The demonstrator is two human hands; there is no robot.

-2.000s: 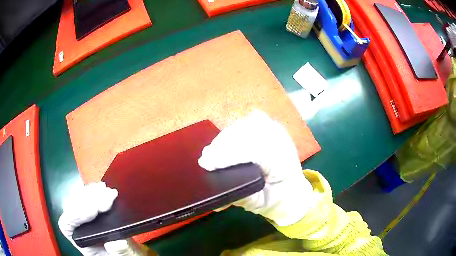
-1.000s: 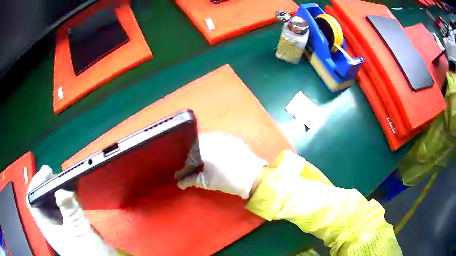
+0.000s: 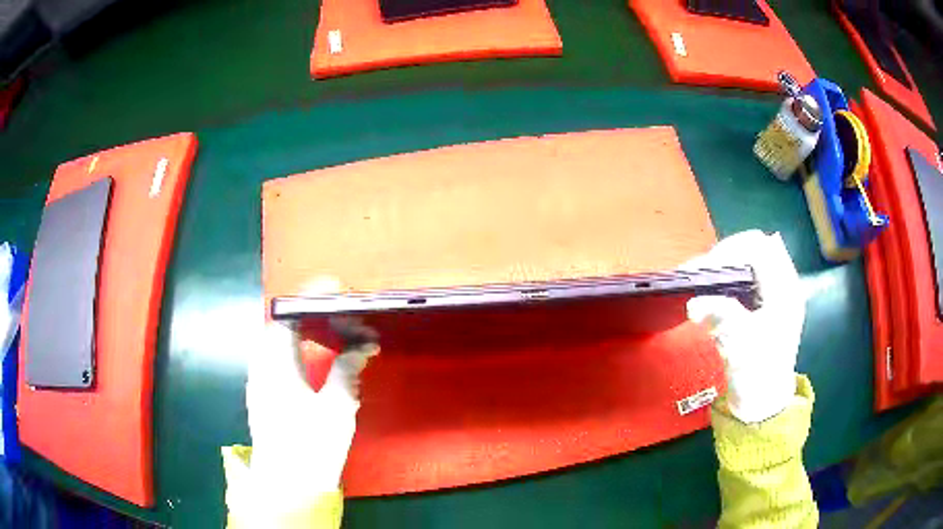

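A tablet [image 3: 517,296] is held edge-on above a red-orange foam pad [image 3: 486,207]. Its long thin edge, with small slots, faces me and runs almost level. My left hand [image 3: 305,413], in a white glove, grips its left end, thumb on the near side. My right hand [image 3: 760,331], also in a white glove, grips its right end. Both gloves are overexposed, so finger detail is partly lost. The tablet's broad faces show hardly at all. A small white label sits on the pad's near right corner.
A grey tablet [image 3: 70,284] lies on a foam pad [image 3: 155,238] at left. More pads with dark tablets lie at the rear. A bottle [image 3: 788,139] and a blue tape dispenser [image 3: 827,186] stand at right rear, beside stacked pads [image 3: 898,310]. The mat [image 3: 227,134] is green.
The tablet has turned from slanted to nearly level, its long edge facing me. My right hand has moved to its right end. The view has swung, so the dispenser sits further right.
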